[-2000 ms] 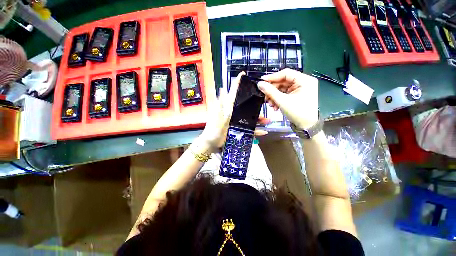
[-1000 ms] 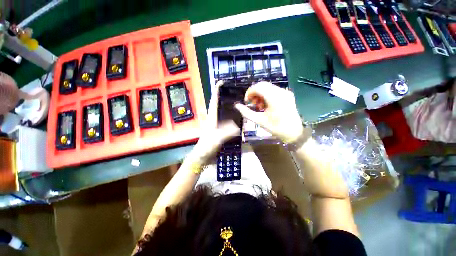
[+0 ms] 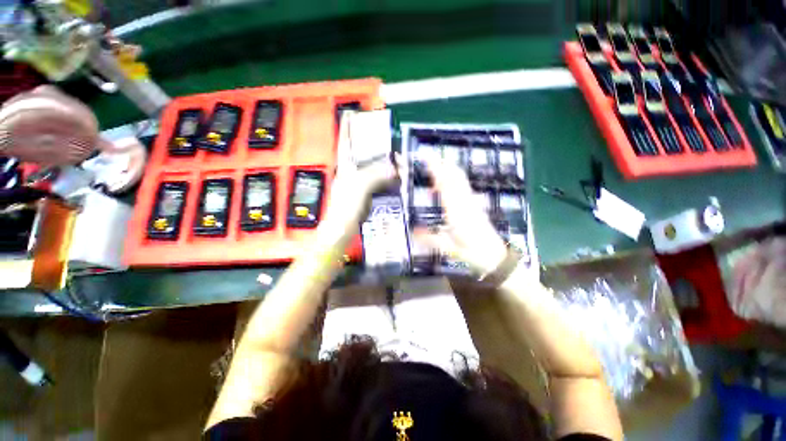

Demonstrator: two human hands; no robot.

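Note:
My left hand (image 3: 352, 191) holds an open flip phone (image 3: 383, 231) above the bench edge, its keypad toward me. The phone's upper part looks bright, perhaps from glare, and is partly behind my fingers. My right hand (image 3: 458, 214) is blurred, over the lens tray (image 3: 526, 226), fingers apart; I cannot tell if it holds anything. The lens tray has several pockets with dark-edged pieces. The orange-red phone tray (image 3: 323, 121) on the left holds several closed black phones (image 3: 214, 207), partly hidden by my left hand and the held phone.
A second orange-red tray (image 3: 642, 169) with open phones is at the upper right. Dark tweezers (image 3: 569, 197), a white tag (image 3: 619, 215) and a small white bottle (image 3: 678, 231) lie right. A fan (image 3: 47, 125) stands left. Clear film (image 3: 619, 320) is heaped lower right.
My right hand has left the phone's screen and moved over the lens tray. My left hand still holds the phone, now higher and tilted. The view has shifted, so the trays appear lower and further right.

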